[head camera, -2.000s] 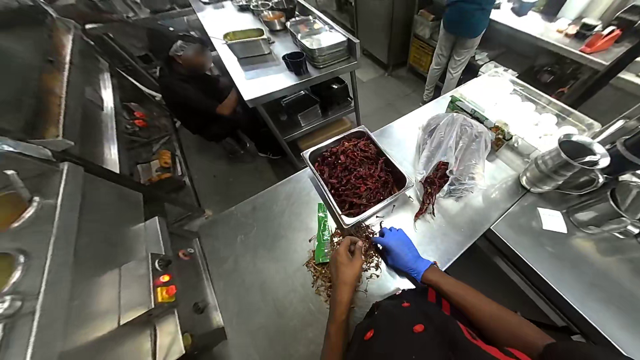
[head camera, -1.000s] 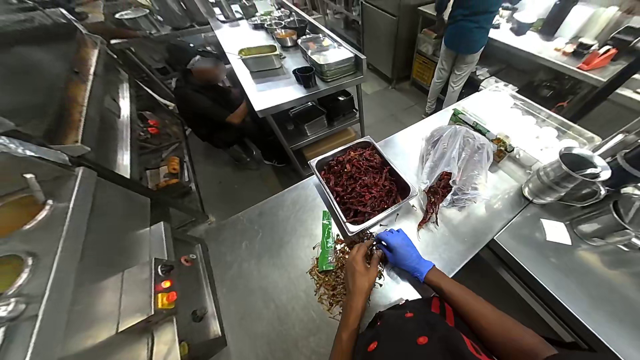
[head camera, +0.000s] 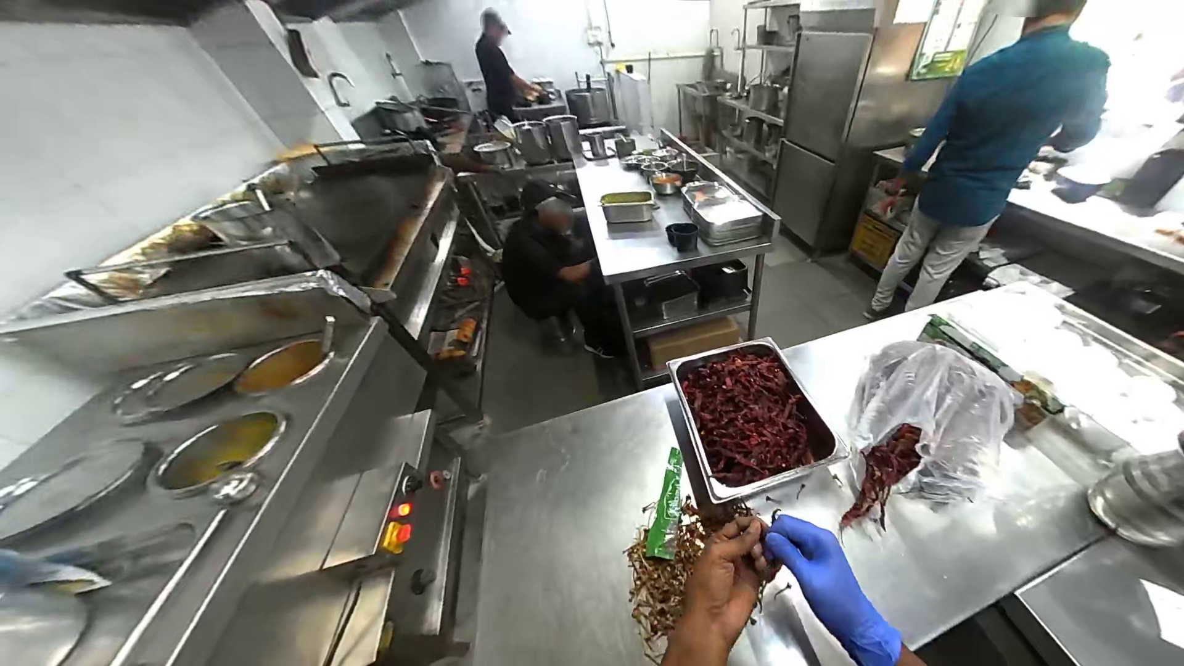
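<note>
My bare left hand (head camera: 726, 573) and my blue-gloved right hand (head camera: 819, 573) meet at the fingertips over a pile of dried chilli stems (head camera: 661, 592). Both pinch a small dark piece, seemingly a dried chilli, mostly hidden by the fingers. Just beyond them stands a steel tray (head camera: 712, 495) full of dried red chillies (head camera: 749, 416). A green packet (head camera: 664, 509) lies on the stems, left of my hands. To the right, a clear plastic bag (head camera: 943, 407) lies with more dried red chillies (head camera: 883, 472) at its opening.
A steel worktable (head camera: 564, 499) carries these things. A steel jug (head camera: 1142, 499) stands at right. At left is a cooking range (head camera: 305, 481) with pots. A person (head camera: 550, 259) crouches beside the further table (head camera: 615, 264); another person (head camera: 1008, 139) stands at right, a third (head camera: 499, 69) far back.
The view has tilted up, showing more of the kitchen. My hands stay together over the stem pile beside the tray.
</note>
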